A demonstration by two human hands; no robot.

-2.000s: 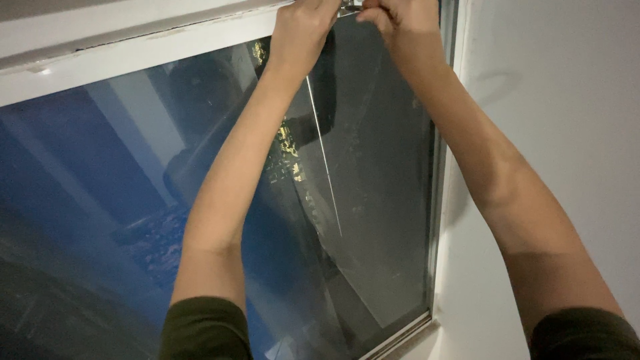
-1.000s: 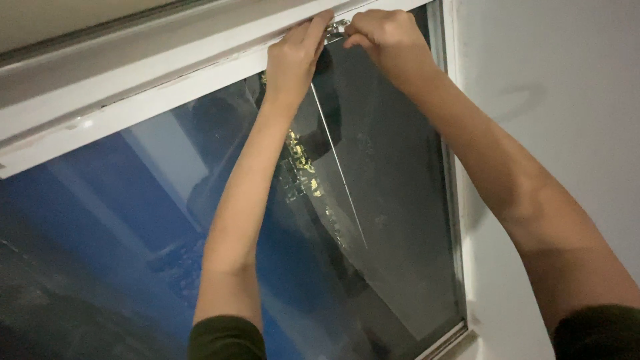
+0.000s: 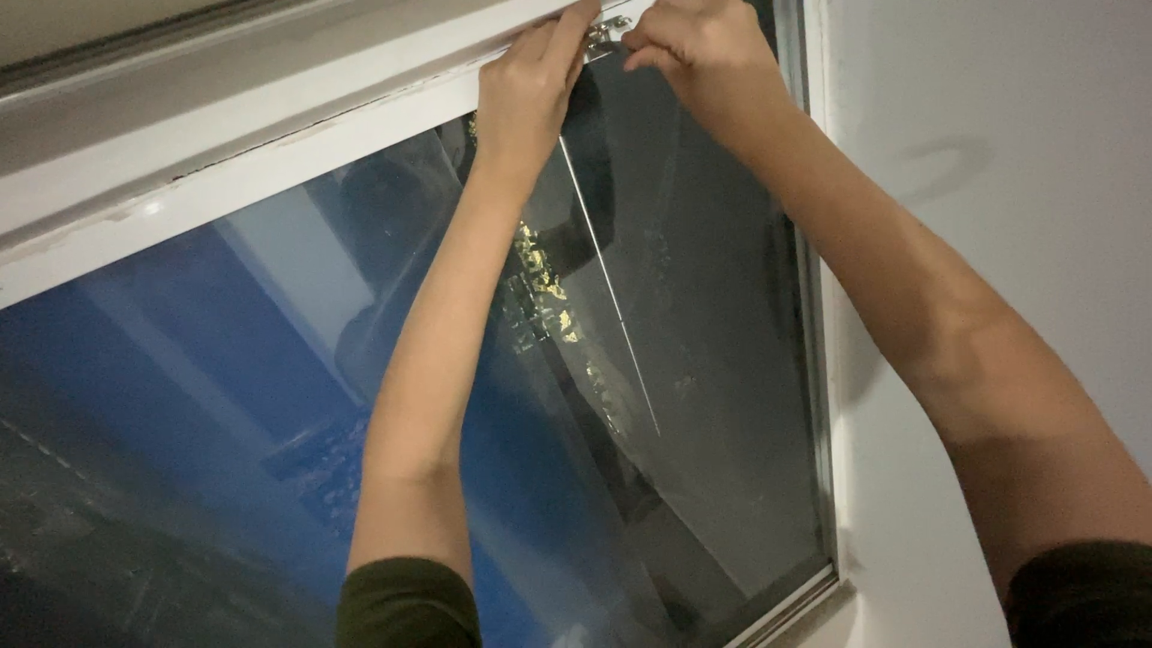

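Observation:
Both my arms reach up to the white upper frame (image 3: 396, 121) of a glass window. A small shiny metal fitting (image 3: 605, 38) sits on that frame between my hands. My left hand (image 3: 531, 94) rests against the frame just left of the fitting, its fingertips partly out of sight behind the hand; whether it grips the fitting cannot be told. My right hand (image 3: 706, 58) is just right of it, thumb and index finger bent close together near the fitting's end. What lies between those fingers is hidden. A thin bright line (image 3: 607, 279) runs down the glass below.
The dark glass pane (image 3: 720, 360) shows blue reflections and flaky gold-coloured patches (image 3: 540, 270). A pale wall (image 3: 1008, 108) stands to the right, beside the window's side frame (image 3: 814, 270). The sill track (image 3: 792, 607) is at the lower right.
The view has shifted up, so the fitting and more of the upper frame show. Both hands stay beside the fitting; the right hand now appears slightly farther from it.

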